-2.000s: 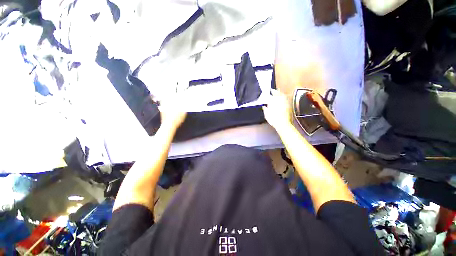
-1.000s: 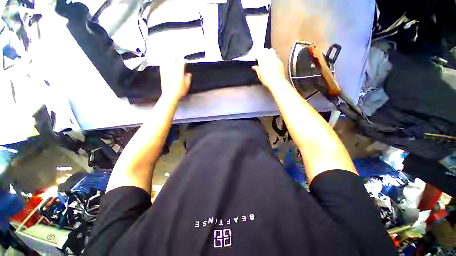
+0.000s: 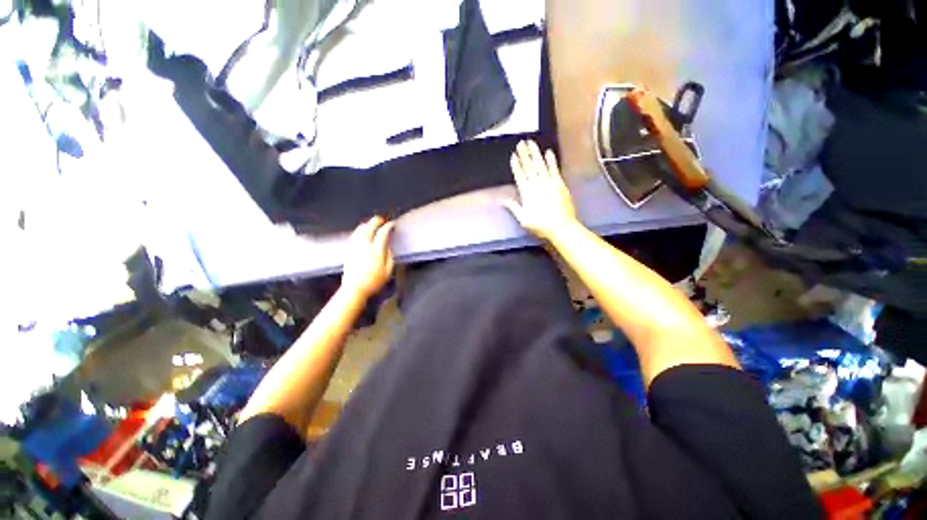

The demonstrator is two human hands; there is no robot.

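A pale garment (image 3: 376,112) with black strips lies spread on the pale table. Its long black band (image 3: 407,181) runs along the near edge and bends up to the left. A black flap (image 3: 475,81) lies on the pale cloth. My right hand (image 3: 542,190) lies flat, fingers spread, its fingertips on the right end of the band. My left hand (image 3: 370,254) is at the table's front edge, just below the band; whether its fingertips touch the cloth is unclear. The steam iron (image 3: 651,142), with an orange-brown handle, rests right of my right hand.
The pressing table (image 3: 712,61) extends right of the garment. The dark iron cord (image 3: 747,218) runs off to the right over dark cloth (image 3: 864,152). Overexposed pale cloth is heaped at left. Blue bundles (image 3: 803,350) and red items (image 3: 122,442) lie below the table.
My left hand has moved off the band, down to the table edge. My right hand has flattened on the band's right end. The band now lies curved, with more of it uncovered.
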